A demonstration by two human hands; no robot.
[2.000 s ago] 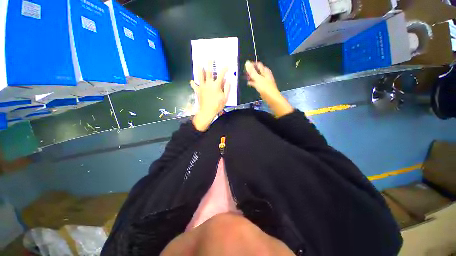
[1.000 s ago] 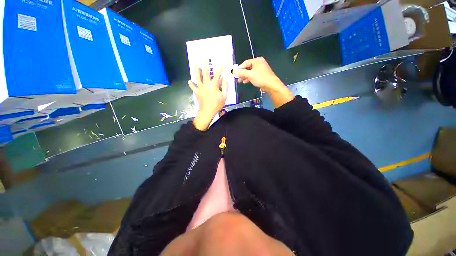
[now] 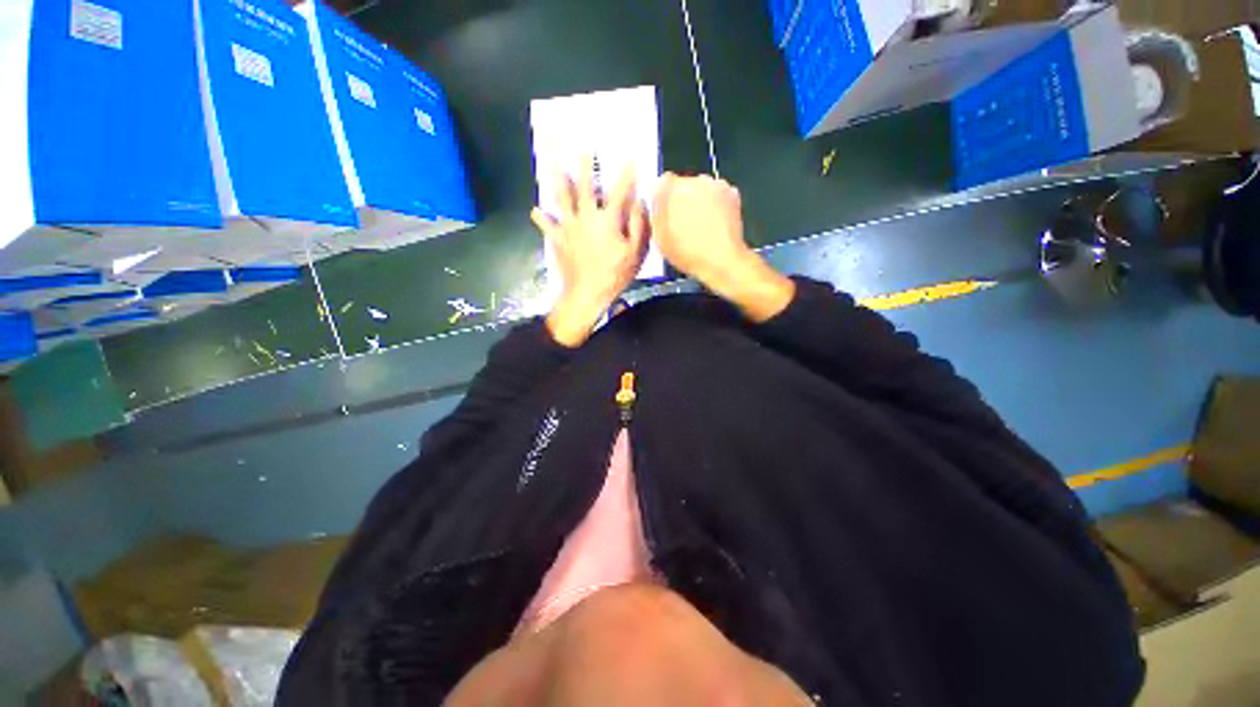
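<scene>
A retail carton lies before me with its narrow white face (image 3: pixel 594 122) up and small dark print in its middle. My left hand (image 3: pixel 594 246) rests flat on the near part of this face with its fingers spread. My right hand (image 3: pixel 699 232) is at the carton's right edge with its fingers curled in. Its fingertips are hidden, so I cannot tell whether it pinches anything.
Closed blue cartons (image 3: pixel 122 124) stand in a row at the left on the green bench (image 3: pixel 511 42). Open blue cartons (image 3: pixel 1029 118) stand at the right. Small scraps (image 3: pixel 463 307) lie along the bench's front edge. A shiny metal stool (image 3: pixel 1085 249) stands beyond the edge at right.
My right hand came in from the right to the carton's edge, where its fingers pinched near a dark spot, and its fingers are now curled in. My left hand has stayed on the carton.
</scene>
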